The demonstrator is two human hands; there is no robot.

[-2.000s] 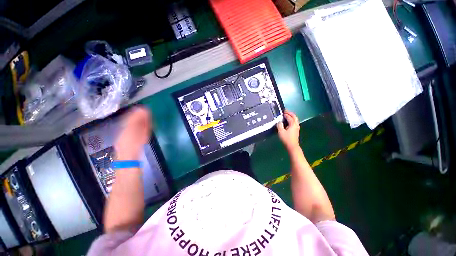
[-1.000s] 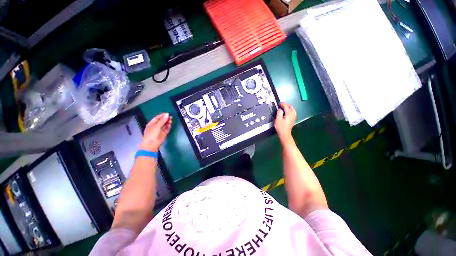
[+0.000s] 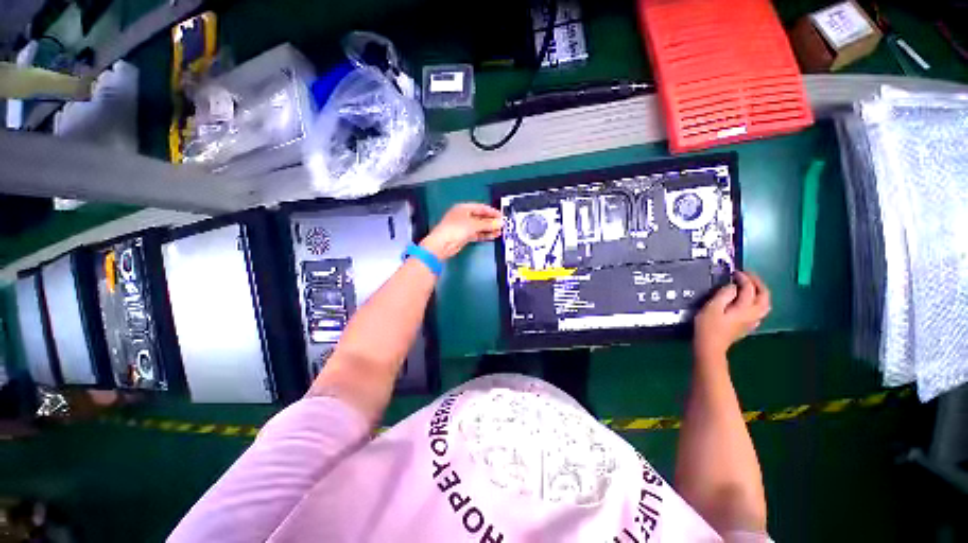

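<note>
An open laptop base unit (image 3: 621, 255) lies on a black pad (image 3: 594, 340) on the green bench. Two round fans show at its upper corners, and a black battery (image 3: 610, 300) fills the lower part. A yellow-orange strip (image 3: 546, 274) lies above the battery's left part. My left hand (image 3: 467, 226), with a blue wristband, has its fingertips at the unit's upper left edge. My right hand (image 3: 733, 307) is at its lower right edge, with curled fingers touching the edge. Whether either hand grips is hard to tell.
Left of the unit, a grey bottom cover (image 3: 361, 276) and more laptops lie in a row. Behind are a clear plastic bag (image 3: 366, 133), a small case (image 3: 448, 85), a black tool (image 3: 578, 99) and a red-orange ribbed tray (image 3: 727, 80). Right are a green strip (image 3: 810, 223) and foam sheets (image 3: 923, 233).
The view has turned and shifted left. My left hand has moved from beside the grey cover to the unit's left edge. My right hand has stayed at the unit's right side, slightly lower.
</note>
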